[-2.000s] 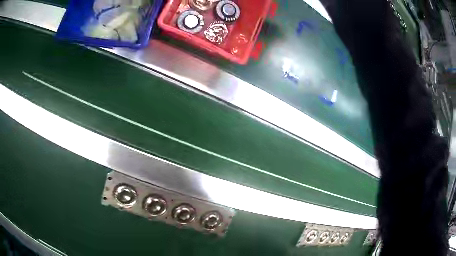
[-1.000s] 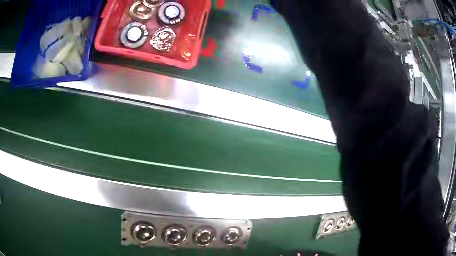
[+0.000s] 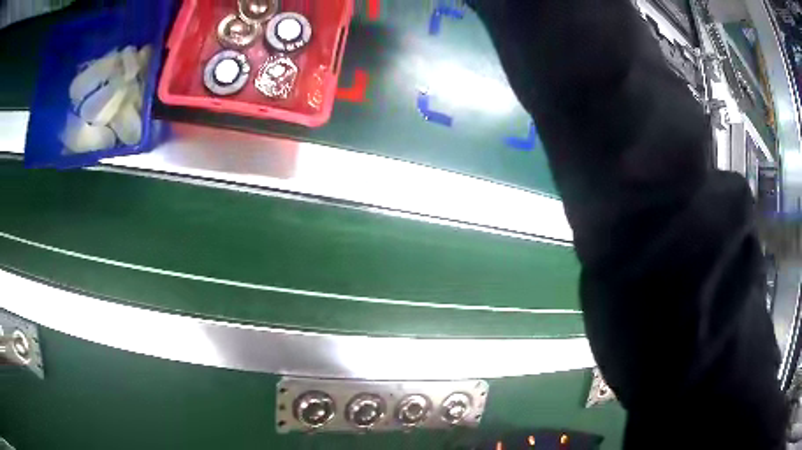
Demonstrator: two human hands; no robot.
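A four-place fixture lies on the near green lane at the bottom centre, against the metal rail, with four shiny round components in a row. Part of a second plate with a round part shows at the left edge. A corner of a third plate shows beside a dark sleeve at the lower right. The dark sleeved arm crosses the right side from top to bottom; its hand is out of the picture. Neither of my hands is visible. A dark shape with small orange spots shows at the bottom edge.
A red bin with several round parts stands at the upper left. A blue bin with whitish pieces stands left of it. Pale metal rails edge the green conveyor belt. Blue corner marks lie beyond. Machinery stands at the far right.
The centre plate has shifted right in the picture, and another plate has come in at the left edge. The bins sit further left than two seconds ago. A dark shape has appeared at the bottom.
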